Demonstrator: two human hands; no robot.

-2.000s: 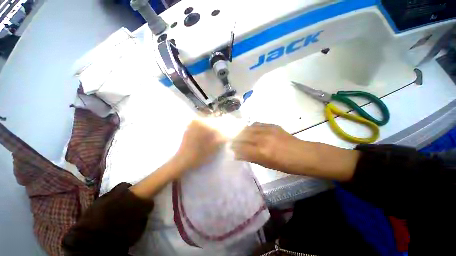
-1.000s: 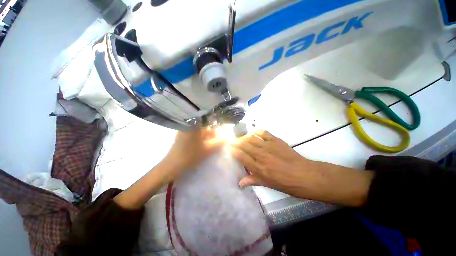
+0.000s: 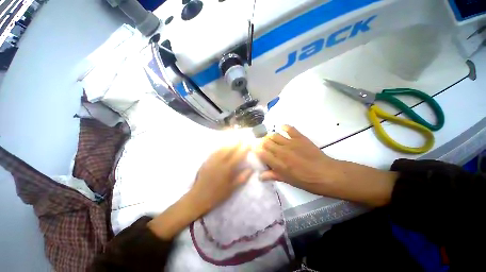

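Note:
A pale pocket piece with a dark red edge (image 3: pixel 242 212) lies below the presser foot and hangs toward the wearer. The white garment lining (image 3: pixel 154 154) spreads to its left, with brown checked shell fabric (image 3: pixel 96 154) beyond it. My left hand (image 3: pixel 221 172) lies on the pale piece just below the needle area. My right hand (image 3: pixel 293 159) presses flat at its upper right edge, fingertips by the presser foot. Both hands' fingertips are partly lost in lamp glare. The sewing machine (image 3: pixel 320 45) stands above, and the needle itself is hidden by glare.
Scissors with one green and one yellow handle loop (image 3: pixel 402 133) lie to the right on the machine table (image 3: pixel 346 143), blades pointing up-left. The ruler-marked front edge (image 3: pixel 325 217) runs below my right forearm. Blue material shows below the table at lower right.
My left hand has moved slightly down and right, away from the presser foot, and is less blurred. My right hand stays near the foot. The pale piece's lower edge shows more fully.

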